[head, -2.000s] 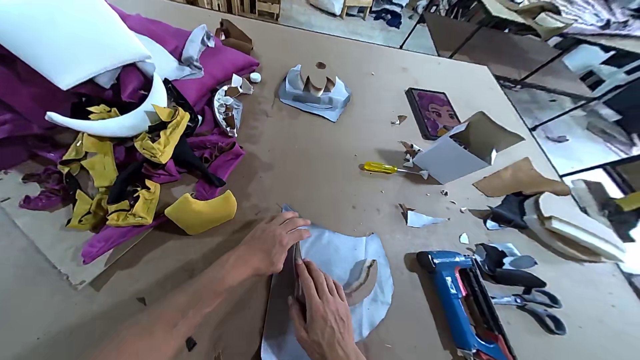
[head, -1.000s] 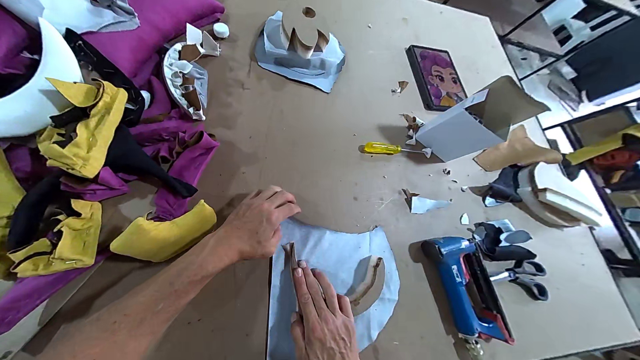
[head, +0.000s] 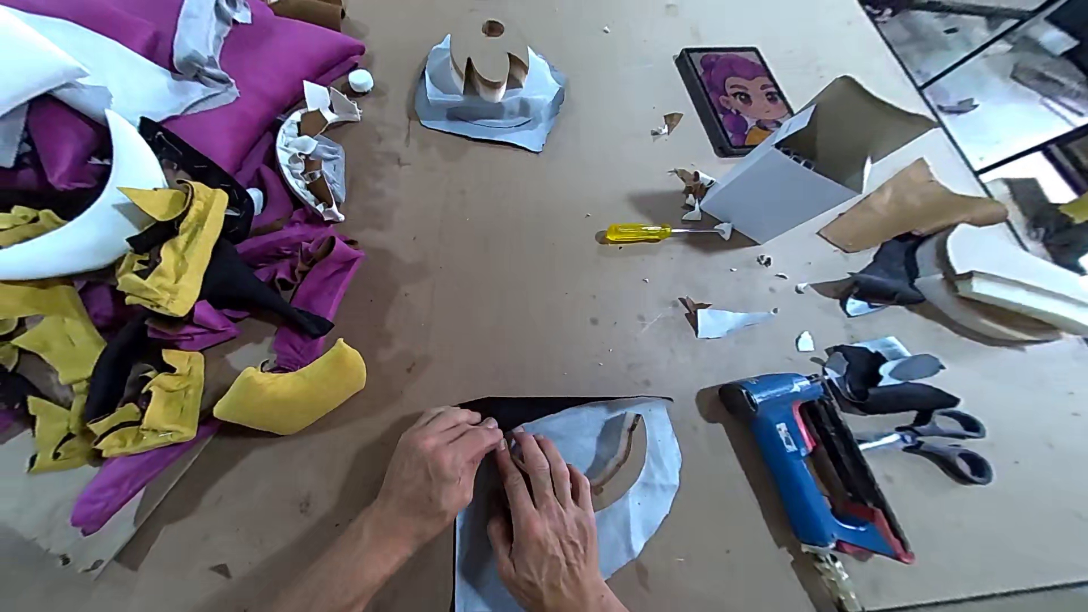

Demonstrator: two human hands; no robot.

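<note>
A light grey-blue fabric sheet (head: 650,501), dark on its underside, lies at the table's near edge. A narrow curved slot with a brown edge (head: 619,455) shows in its right part. Fingers bent, my left hand (head: 438,472) pinches the fabric near its upper left, where a black fabric strip (head: 531,410) shows. My right hand (head: 548,518) lies on the sheet with fingers extended, its fingertips beside those of the left. What lies beneath the fingers is hidden.
A blue pneumatic stapler (head: 786,459) and scissors (head: 935,442) lie right. Beyond are a yellow screwdriver (head: 637,234), an open box (head: 778,187), a framed cartoon picture (head: 739,98) and a crown-like piece (head: 493,102). Purple fabric (head: 263,76) and yellow padded pieces (head: 293,395) are heaped left.
The black strip now shows along the sheet's top edge, where light fabric showed before. My left hand has come closer to my right, and its fingers now pinch the fabric.
</note>
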